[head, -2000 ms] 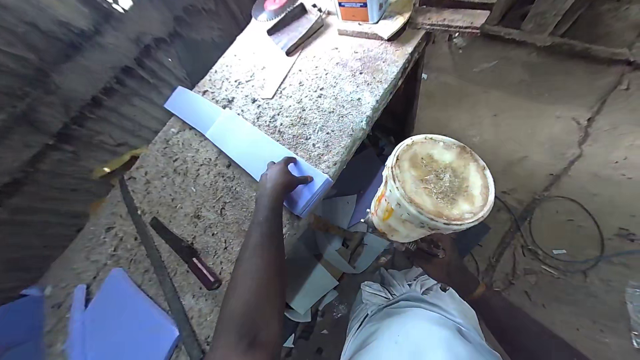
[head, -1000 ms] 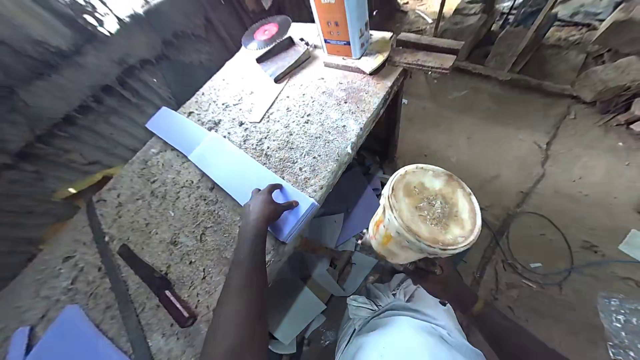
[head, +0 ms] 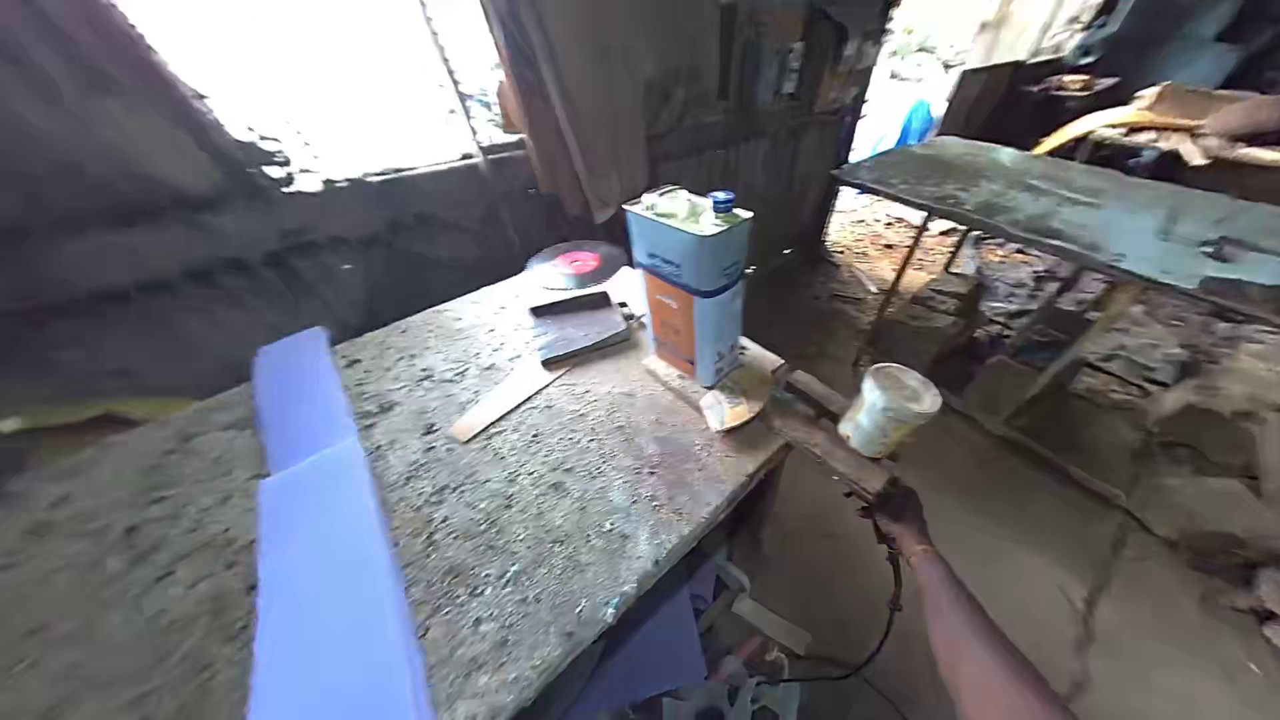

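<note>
My right hand [head: 900, 508] reaches out beyond the bench's right edge, at the end of a wooden beam [head: 830, 445]. Its fingers are dark and blurred, so their grip cannot be made out. A dark cord [head: 893, 600] hangs down by the hand. Just above it is a stained whitish plastic container [head: 888, 410]; whether the hand touches it is unclear. My left hand is out of view. Overlapping blue-violet sheets [head: 325, 590] lie along the bench's left part. A rectangular metal can [head: 690, 290] with a blue cap stands on a board at the bench's far corner.
Near the can on the rough workbench [head: 520, 530] lie a round disc [head: 578, 265] with a red centre, a dark-edged tool [head: 580, 325] and a thin pale strip [head: 508, 400]. Offcuts [head: 645, 660] lie below the bench edge. Another table [head: 1080, 210] stands at the back right.
The view has swung up toward the far end of the bench. My left hand, earlier on the blue-violet sheets, is out of view. My right arm now reaches forward, away from my lap.
</note>
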